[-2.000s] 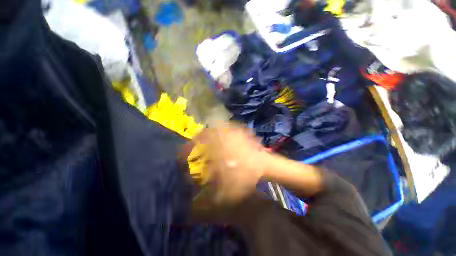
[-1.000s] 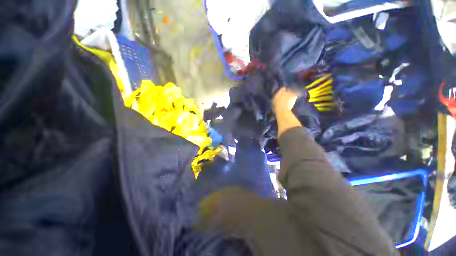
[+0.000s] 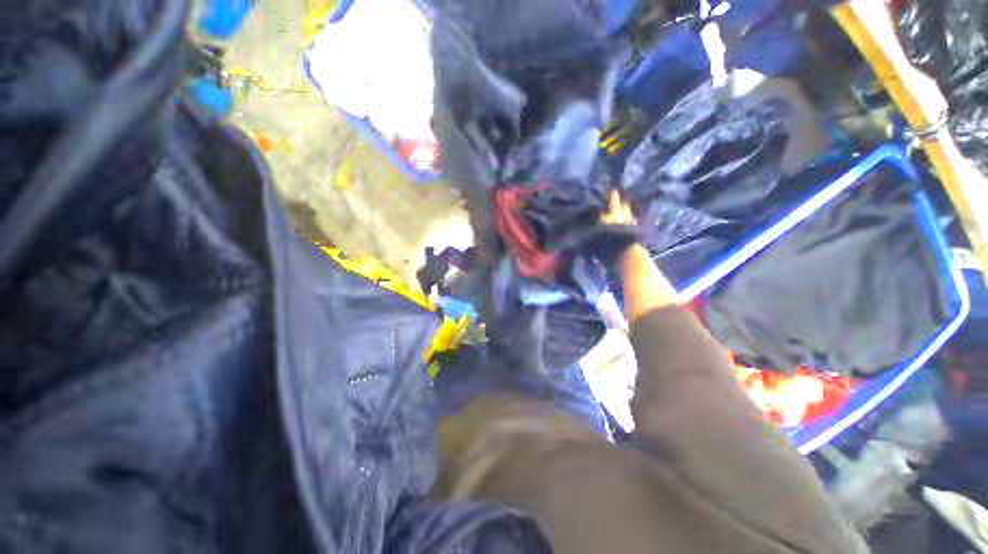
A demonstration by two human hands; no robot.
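Note:
Dark navy garments [image 3: 141, 325] fill the left side, near my body; a panel with pale stitching hangs at their edge. My right hand [image 3: 626, 240], in a brown-grey sleeve, reaches forward at the centre. It is partly covered by dark cloth [image 3: 569, 216] and appears closed on it; the fingers are blurred and partly hidden. A dark red strip [image 3: 522, 233] lies on this cloth, left of the hand. More brown cloth shows at the bottom centre; I cannot tell if it is my other sleeve. My left hand is not visible.
A blue-rimmed crate [image 3: 953, 292] holding dark cloth stands at right, with a red and white thing [image 3: 796, 395] beside its lower side. A white bundle [image 3: 374, 60] in a blue rim is at top. Yellow pieces [image 3: 453, 341] lie left of centre. A wooden edge [image 3: 905, 92] runs at upper right.
The view has shifted. The dark cloth at my right hand is bunched differently, and the red strip now shows beside the hand. The dark garments at left cover more of the yellow heap.

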